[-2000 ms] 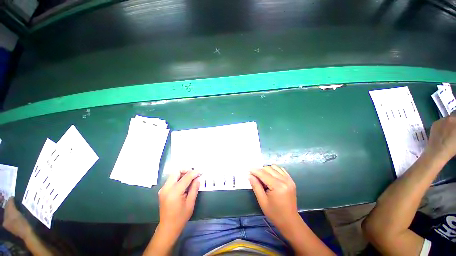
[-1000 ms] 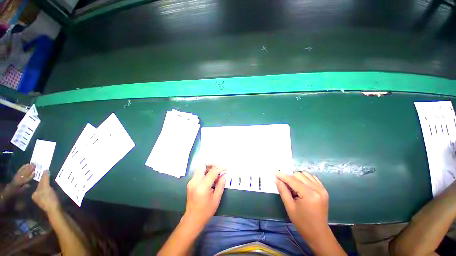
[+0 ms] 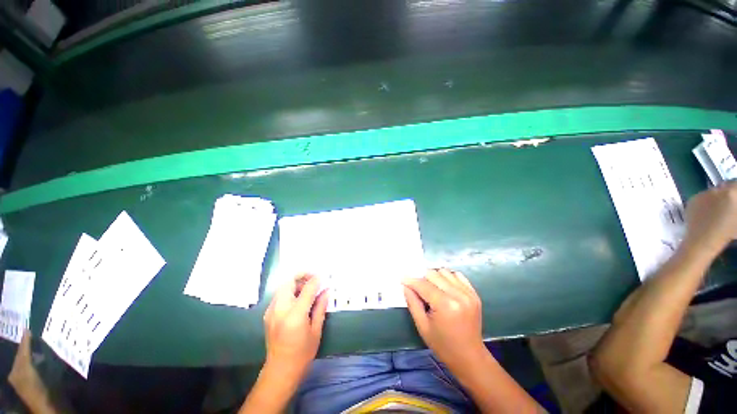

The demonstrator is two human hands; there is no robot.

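A white sheet [image 3: 351,242] lies flat on the green worktop in front of me, with short dark marks along its near edge, which seems turned up. My left hand [image 3: 295,319] pinches the sheet's near left corner between thumb and fingers. My right hand [image 3: 444,303] pinches its near right corner. The fingers hide both corners. A pile of narrower white papers [image 3: 232,251] lies just left of the sheet, close to its left edge.
Slanted printed sheets [image 3: 101,287] lie further left, beside another person's hand [image 3: 28,376] and a small leaflet [image 3: 16,303]. At right, a neighbour's arm [image 3: 646,323] reaches over a printed sheet [image 3: 638,198]. A bright green strip [image 3: 347,144] edges the dark belt.
The view swung left and then back right. Both my hands stay at the sheet's near corners. The left neighbour's hands and leaflet came into view and are now partly cut off.
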